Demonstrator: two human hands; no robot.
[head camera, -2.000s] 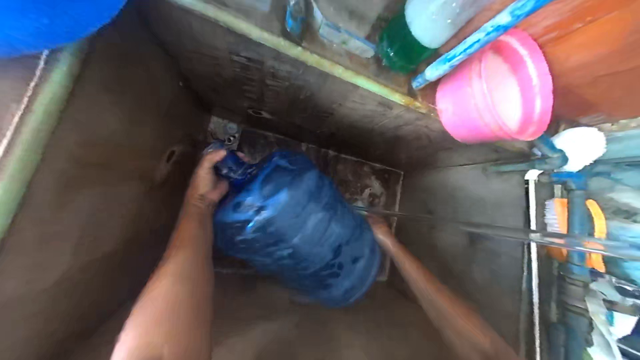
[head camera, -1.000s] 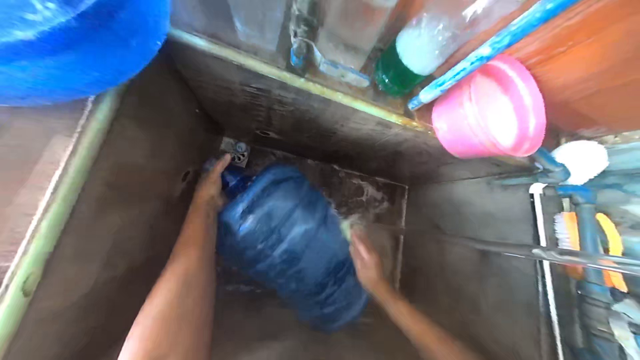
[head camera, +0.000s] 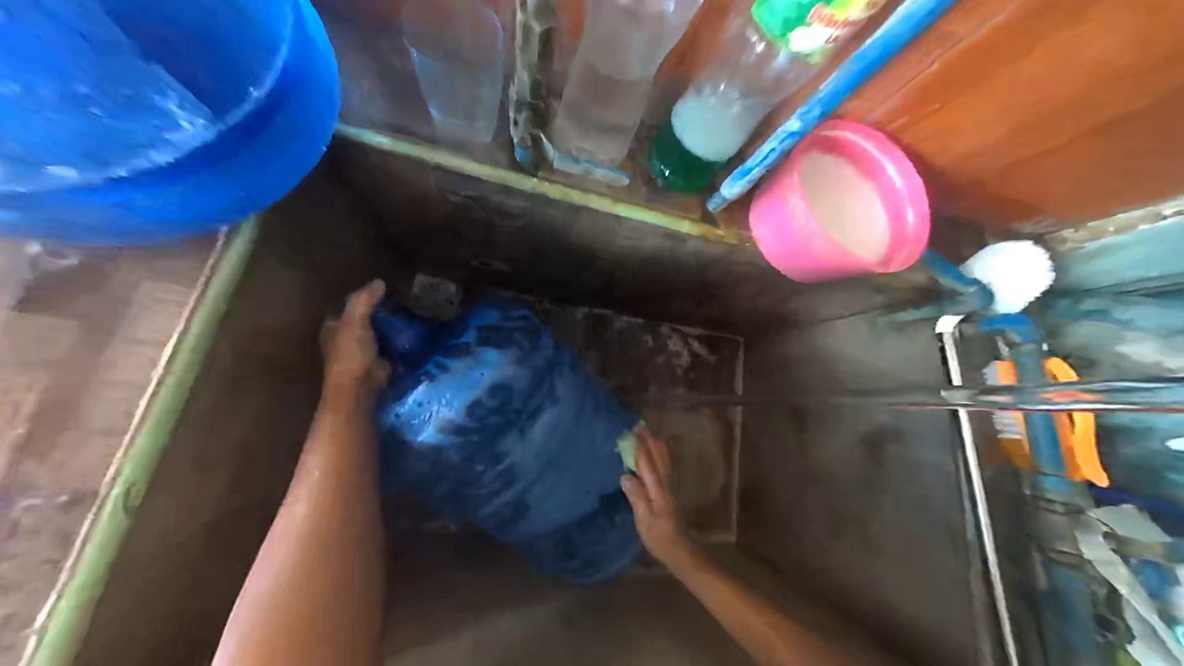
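Observation:
A large blue plastic water jug (head camera: 527, 425) lies on its side, slanted, at the bottom of a deep dark basin. My left hand (head camera: 356, 342) grips the jug at its neck, at the upper left; part of the fingers is hidden. At the jug's right side is my right hand (head camera: 655, 495), holding a small pale green sponge or pad (head camera: 628, 448) against the wet surface. A small greyish drain piece (head camera: 435, 296) shows just above the jug's neck.
The basin's greenish rim (head camera: 536, 180) runs behind and left. A blue tub (head camera: 268, 157) overhangs the left corner. Behind stand a green-bottomed plastic bottle (head camera: 712, 129), a blue pole (head camera: 832, 97) and a pink bucket (head camera: 837, 203). Pipes, a white brush (head camera: 1013, 276) and an orange-handled brush (head camera: 1073, 425) are at right.
My right hand with the pad has come up from behind the jug's right side, where it was largely hidden two seconds ago. My left hand stays at the neck. The view has shifted somewhat.

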